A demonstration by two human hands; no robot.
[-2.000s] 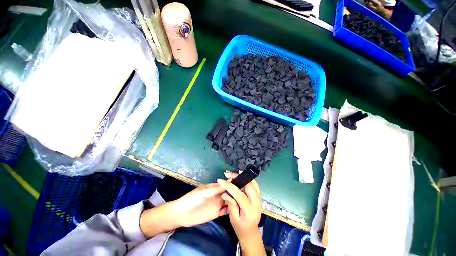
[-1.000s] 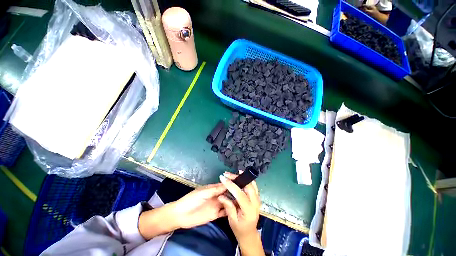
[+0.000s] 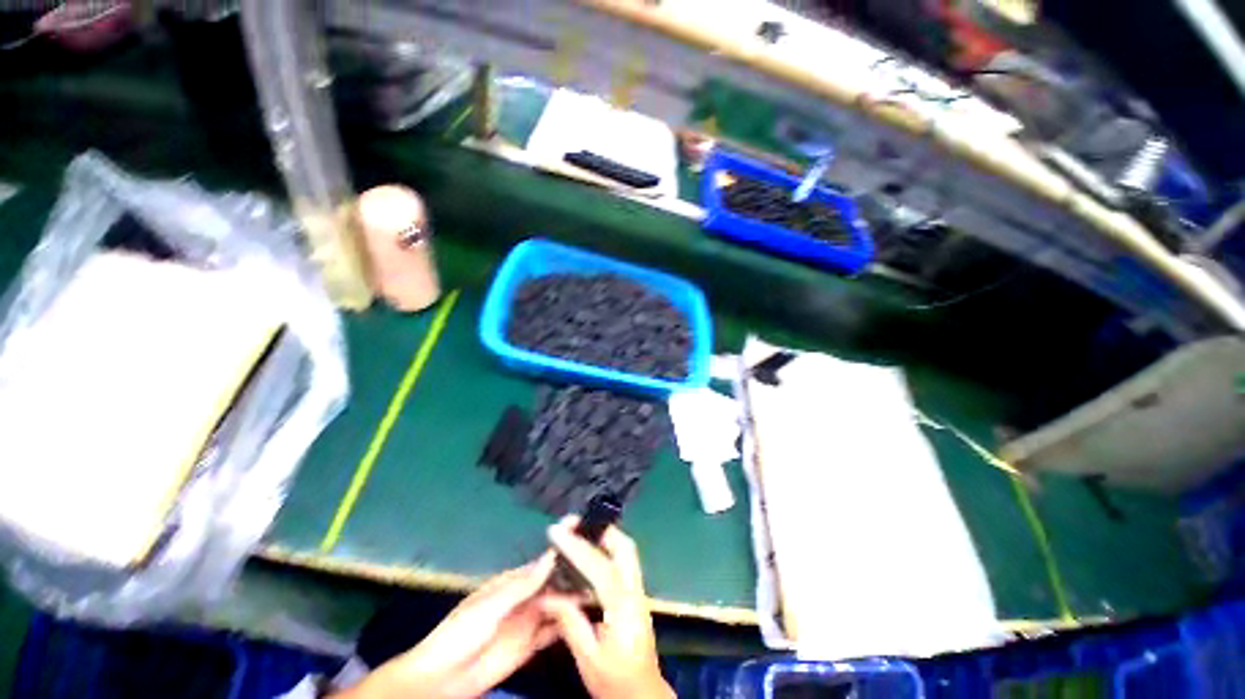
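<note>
My left hand [image 3: 494,631] and my right hand [image 3: 617,615] are together at the bench's front edge. Both hold one black housing [image 3: 597,519], tilted, its far end pointing away from me over the heap. The view is blurred and the fingers hide the housing's lower part. Small black pieces [image 3: 590,444] lie heaped just beyond the hands. More fill the light-blue basket [image 3: 700,321] behind the heap. Unworked black housings [image 3: 505,440] lie at the heap's left side.
A white wipe [image 3: 706,434] lies right of the heap. A stack of white sheets [image 3: 867,505] bears black parts at its far left corner. A plastic-lined carton [image 3: 321,348] stands left, a pink cylinder [image 3: 397,253] by the post. An overhead shelf crosses above, with a dark-blue bin [image 3: 819,249] beyond.
The camera view has swung up and to the right, bringing the overhead shelf into view and blurring the picture. Both hands still hold the housing together near the heap.
</note>
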